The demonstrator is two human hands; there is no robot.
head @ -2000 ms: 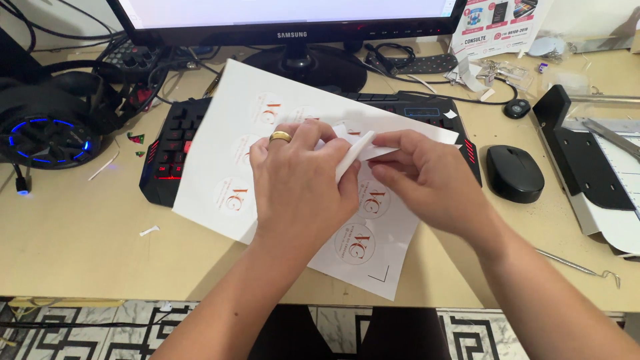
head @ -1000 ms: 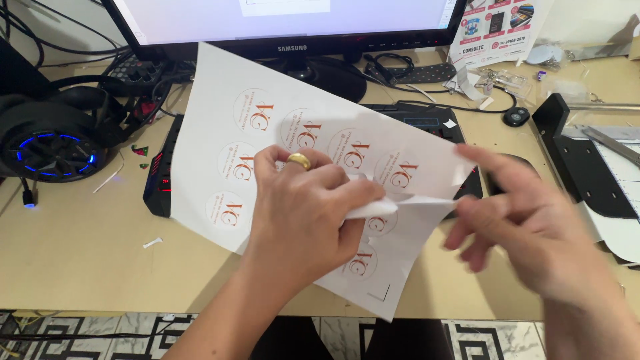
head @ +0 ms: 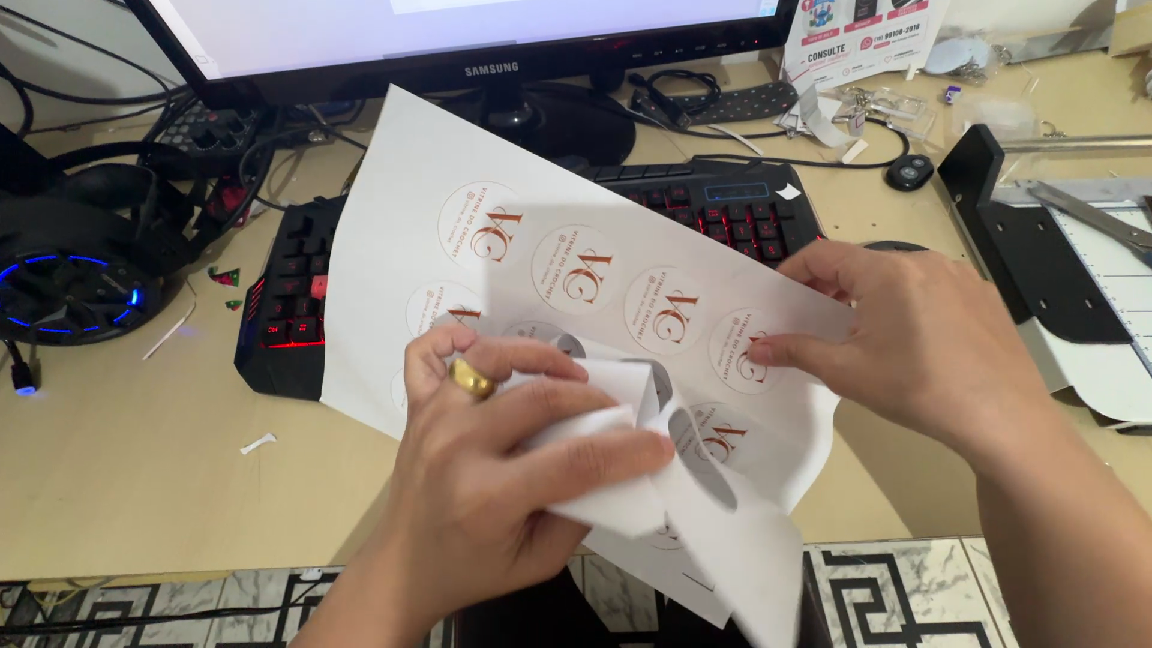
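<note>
A white sheet printed with several round logo stickers (head: 576, 270) is held tilted above the keyboard (head: 738, 211). My right hand (head: 900, 333) pinches its right edge, thumb on a printed circle and fingers behind. My left hand (head: 531, 450), with a gold ring (head: 472, 378), grips a crumpled, folded white layer (head: 720, 540) that curls over the lower part of the sheet. Dark round openings show in this layer. The left fingertips are partly hidden by the folds.
A Samsung monitor (head: 490, 67) stands behind. Headphones (head: 72, 261) with blue lights lie at the left. A computer mouse (head: 891, 246) is mostly hidden behind my right hand. A paper trimmer (head: 1035, 243) is at the right, with scissors (head: 1093, 216) on it. A paper scrap (head: 258, 443) lies front left.
My right hand has come back to the sheet's right edge, which it was off one second ago. The white layer in my left hand has been pulled up further and shows its round openings.
</note>
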